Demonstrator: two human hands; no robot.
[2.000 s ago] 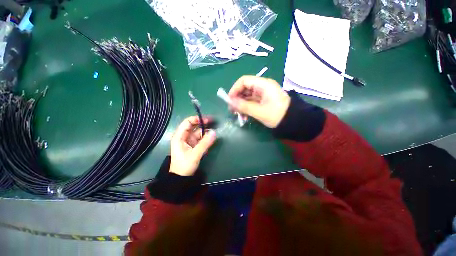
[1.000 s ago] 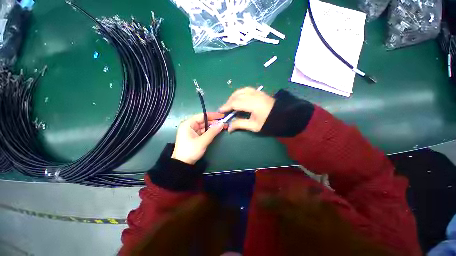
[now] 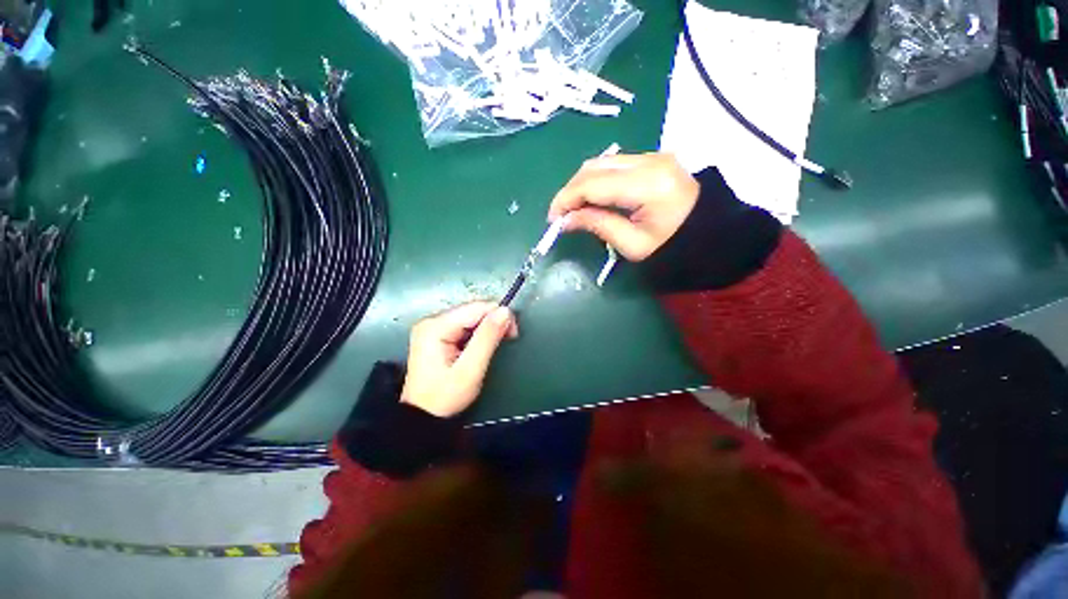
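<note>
My left hand (image 3: 454,355) pinches a black jacketed cable (image 3: 514,288) near its end, with the tip pointing up and right. My right hand (image 3: 630,205) pinches a white sleeve (image 3: 548,238) in its fingertips, in line with the cable and at its stripped, pale tip. I cannot tell how far the tip is inside the sleeve. A second white piece (image 3: 606,267) sticks out below my right hand. Another white piece (image 3: 610,151) shows just above that hand.
A large coil of black cables (image 3: 362,222) curves at the left, with another bundle (image 3: 26,339) beside it. A bag of white sleeves (image 3: 439,123) lies at top centre. A single cable (image 3: 732,108) crosses a paper sheet (image 3: 773,70). Bags of metal parts (image 3: 933,53) are top right.
My hands have moved apart from their close position. The cable end has swung from upright to slanting right, and the white sleeve is now lined up with its tip.
</note>
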